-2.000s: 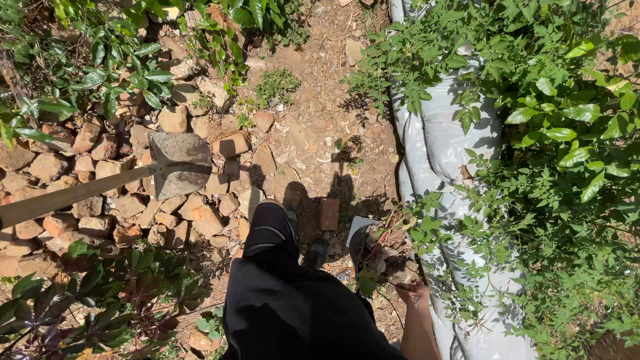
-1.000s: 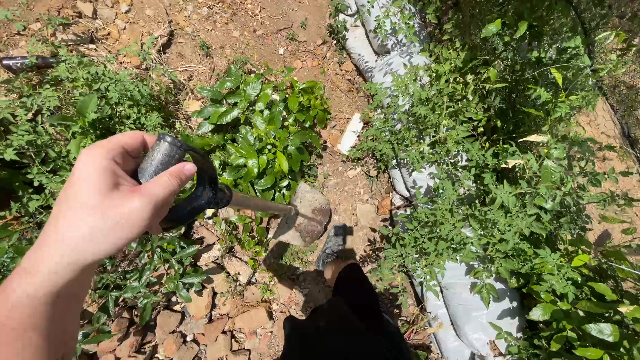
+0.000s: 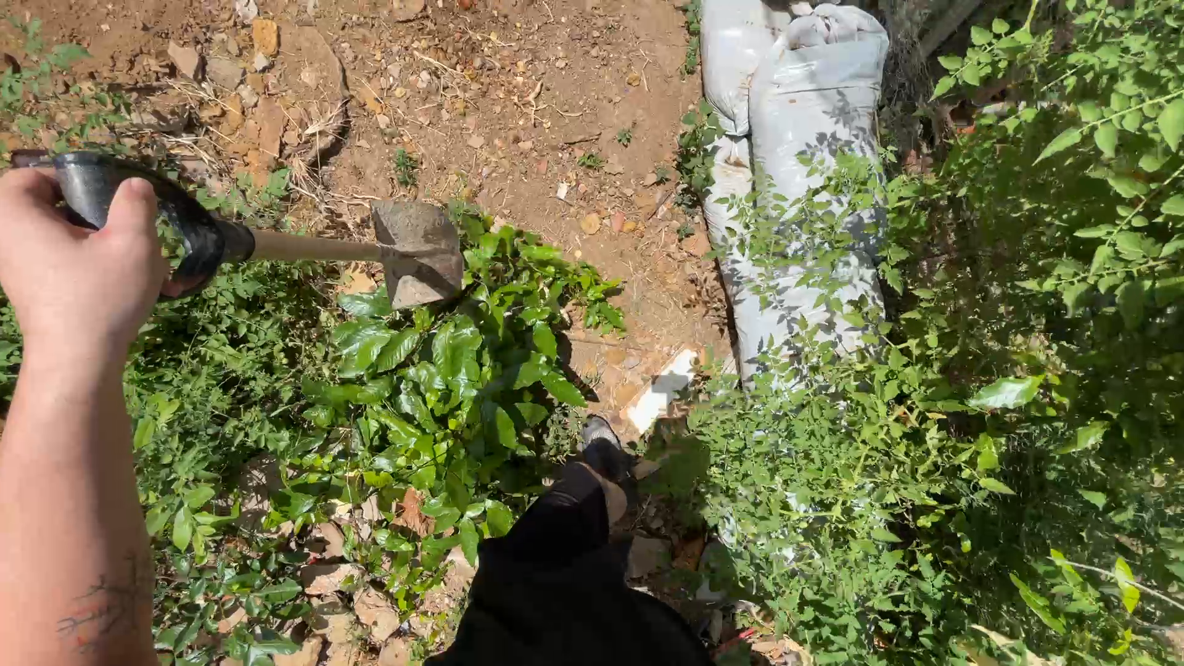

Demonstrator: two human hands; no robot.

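Note:
At the upper left, my left hand point(image 3: 83, 250) is closed around the black D-shaped handle point(image 3: 199, 231) of a shovel. Its wooden shaft point(image 3: 314, 246) runs right to a dirt-stained metal blade point(image 3: 421, 254), which hangs over the edge of a leafy green bush point(image 3: 444, 370). My right hand is out of view. Below the bush, my dark shoe point(image 3: 603, 442) and black trousers point(image 3: 573, 592) show on the narrow path.
White filled bags point(image 3: 814, 120) line the right side of the dirt path point(image 3: 518, 102), partly under leafy plants point(image 3: 832, 490). A white flat piece point(image 3: 661, 390) lies ahead of my shoe. Broken stones point(image 3: 375, 610) lie at the lower left.
The view has moved forward along the path. My left hand and the shovel have shifted left in view. My right hand, at the lower right two seconds ago beside dry leaves, is out of view.

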